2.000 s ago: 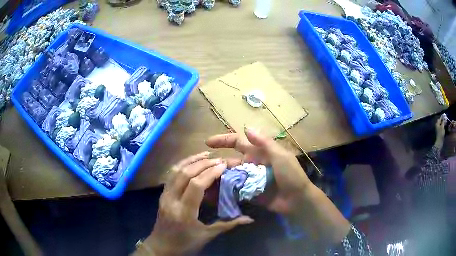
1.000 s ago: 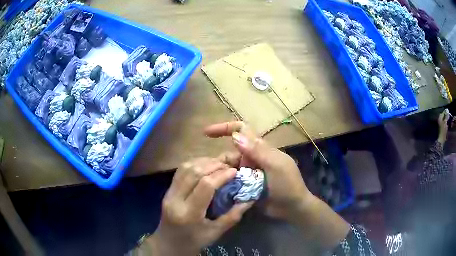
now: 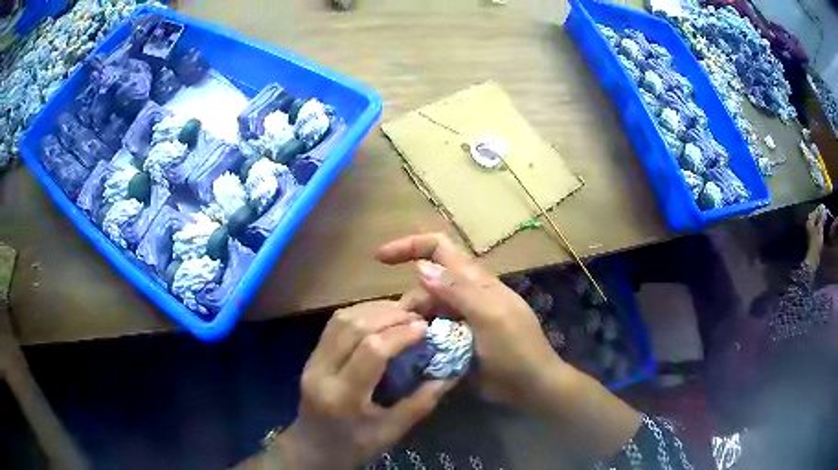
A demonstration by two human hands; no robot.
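Note:
An ornament, a purple base piece joined to a white ruffled piece (image 3: 448, 349), is held between both hands below the table's front edge. My left hand (image 3: 354, 376) grips the purple part, fingers above and thumb below. My right hand (image 3: 501, 330) is around the right side of the white piece, its index finger pointing left. Part of the ornament is hidden by the fingers. A round white glue dish (image 3: 488, 151) sits on the cardboard sheet (image 3: 459, 197), with a thin glue stick (image 3: 551, 223) leaning from it past the table edge.
A blue tray (image 3: 216, 326) at left holds purple bases and assembled ornaments. Another blue tray (image 3: 685, 216) at right holds ornaments. Piles of white-blue pieces (image 3: 57, 69) lie at far left and far right. A blue tray is below the table edge. Another person's hand (image 3: 815, 229) shows at far right.
The ornament has turned between my hands; less purple shows and the white piece faces up more. Both hands moved slightly lower. The view has shifted, so the table items sit differently in frame.

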